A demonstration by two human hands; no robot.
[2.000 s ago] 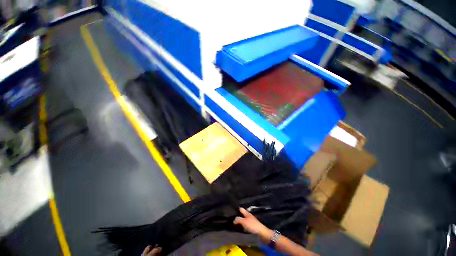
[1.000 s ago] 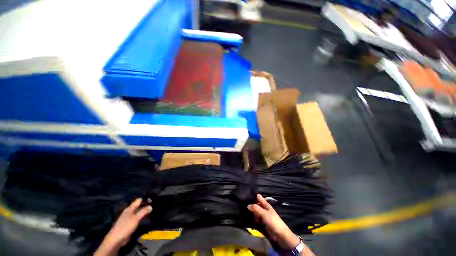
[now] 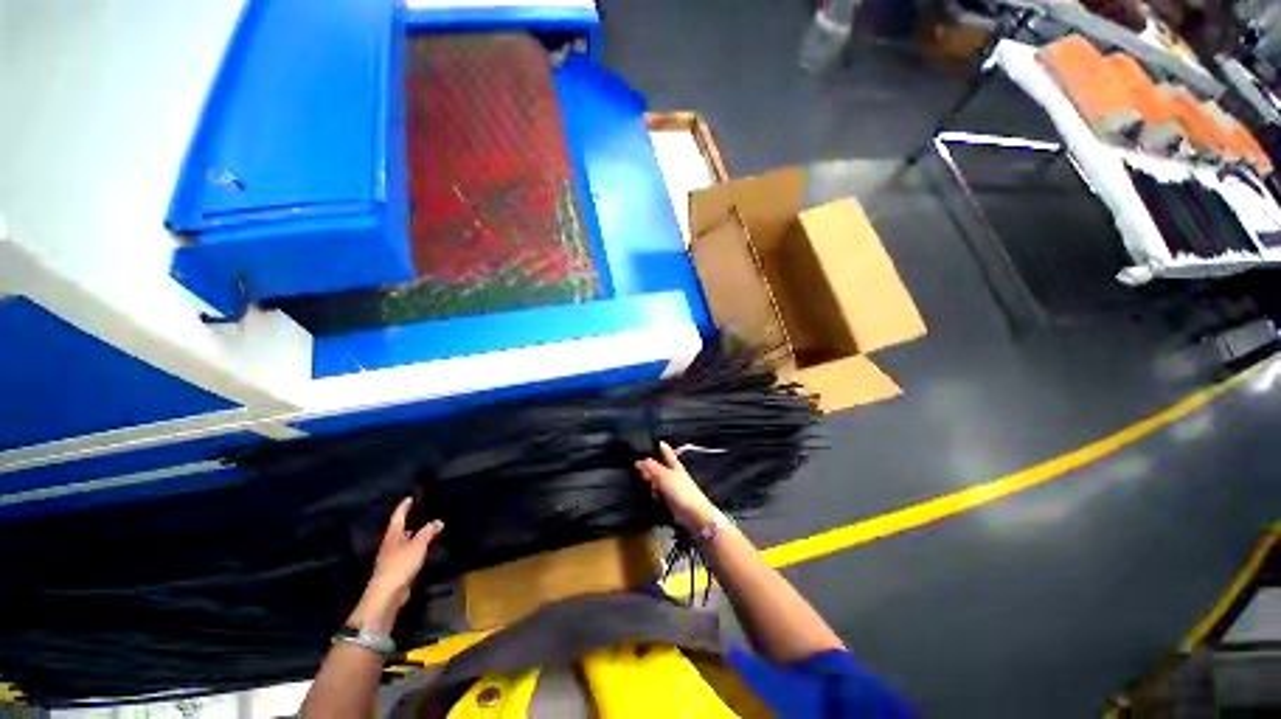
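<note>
A thick sheaf of long black leather strips (image 3: 534, 485) lies crosswise in front of me, along the blue-and-white machine, its right end fanned out. My left hand (image 3: 406, 545) grips its near edge left of centre, at a dark band. My right hand (image 3: 672, 482) grips it further right, beside another dark band and a small white tie or tag. The fingertips of both hands are partly hidden in the strips. More black strips (image 3: 127, 604) spread to the left edge of the picture.
The machine's red-green belt (image 3: 499, 169) is ahead. An open cardboard box (image 3: 815, 288) stands right of the machine. A tan board or box (image 3: 562, 579) shows under the sheaf's near side. A white table with orange and black pieces (image 3: 1145, 183) is at upper right. A yellow line (image 3: 983, 492) crosses the floor.
My view has turned right. The sheaf has moved forward, away from my body and closer to the machine's side. The tan board now shows on its near side. Both hands remain on the strips.
</note>
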